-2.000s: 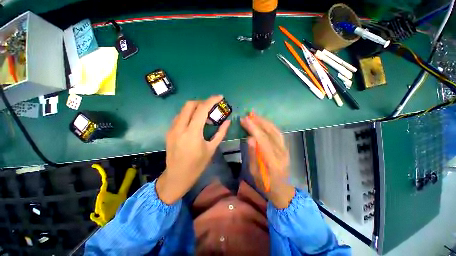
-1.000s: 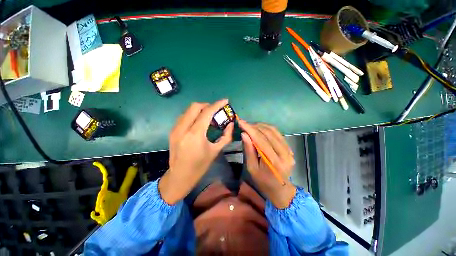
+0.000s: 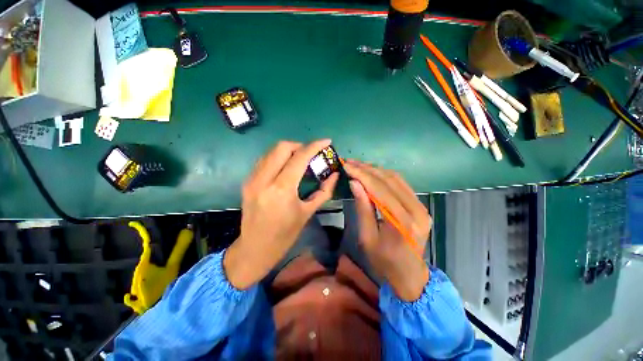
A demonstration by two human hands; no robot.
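My left hand (image 3: pixel 276 204) holds an open smartwatch unit (image 3: pixel 323 163) between thumb and fingers, over the front edge of the green mat. The unit shows a white rectangle and a gold area in a black case. My right hand (image 3: pixel 392 227) holds an orange pry stick (image 3: pixel 395 222), its tip at the unit's right edge; whether the tip touches it I cannot tell. A second open unit (image 3: pixel 237 108) lies on the mat. A third unit (image 3: pixel 121 169) lies at the left on a dark piece.
A parts box (image 3: pixel 62 60) and yellow paper (image 3: pixel 151 83) are at the left. An orange-and-black screwdriver (image 3: pixel 400 37) stands at the far edge. Tweezers (image 3: pixel 449 113), sticks, a brown pot (image 3: pixel 488 51) and a sponge (image 3: pixel 548 114) are at the right. A yellow tool (image 3: pixel 149 275) is below the edge.
My right hand has moved in from beside the unit and brought the orange stick's tip to its edge. The view has shifted, so the bench items appear slightly displaced.
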